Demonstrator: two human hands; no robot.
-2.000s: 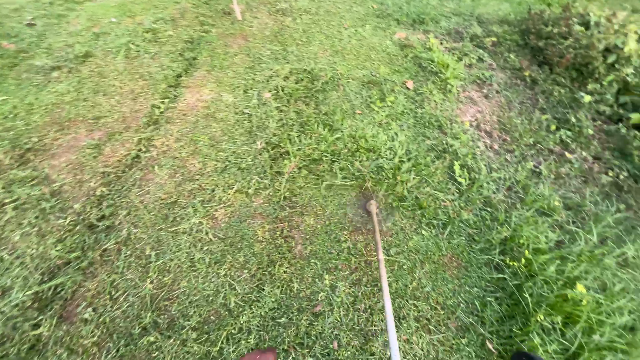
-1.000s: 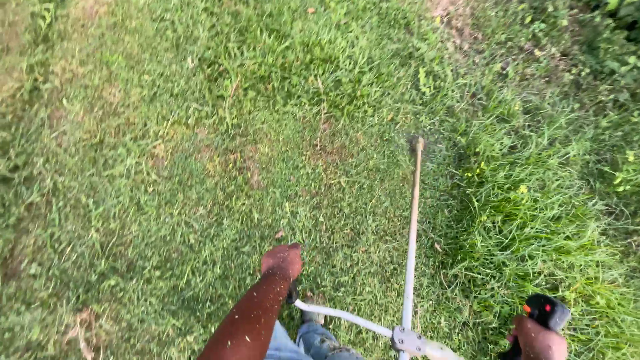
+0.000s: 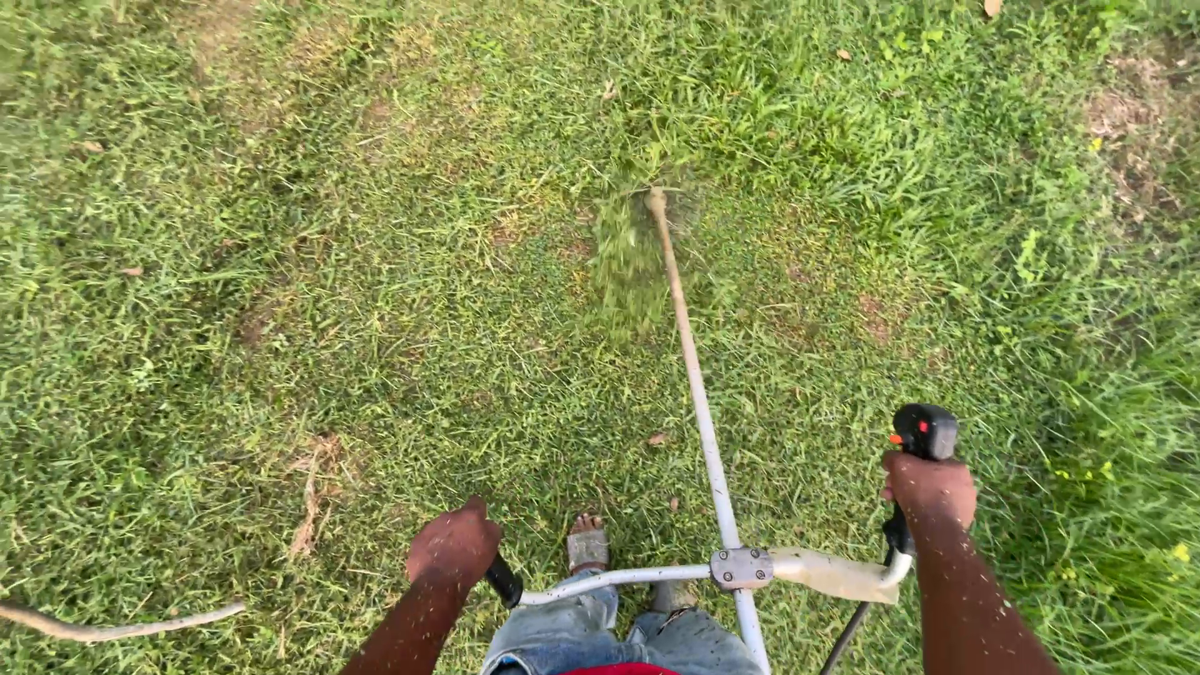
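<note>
My left hand point(image 3: 456, 544) is closed around the black left grip point(image 3: 503, 579) of a brush cutter's white handlebar point(image 3: 619, 578). On the other side, my right hand point(image 3: 934, 489) holds the black control grip point(image 3: 926, 431), which has red and orange switches. A bolted metal clamp point(image 3: 741, 569) joins the bar to the long shaft point(image 3: 696, 384). The shaft reaches forward to a cutting head point(image 3: 656, 199), blurred by spinning, low over the grass. Loose clippings point(image 3: 630, 267) fly at its left. Bits of grass cling to both forearms.
Short grass with clippings point(image 3: 394, 375) surrounds my feet. Taller grass point(image 3: 1144, 487) grows along the right. A stick point(image 3: 122, 628) lies at the lower left, and a dry tuft point(image 3: 314, 492) is nearer me. My sandalled foot point(image 3: 588, 544) is below the bar.
The cutting head has swung left from beside the taller grass. Both hands and the whole handlebar now show; two seconds ago mainly the shaft did. The view has shifted.
</note>
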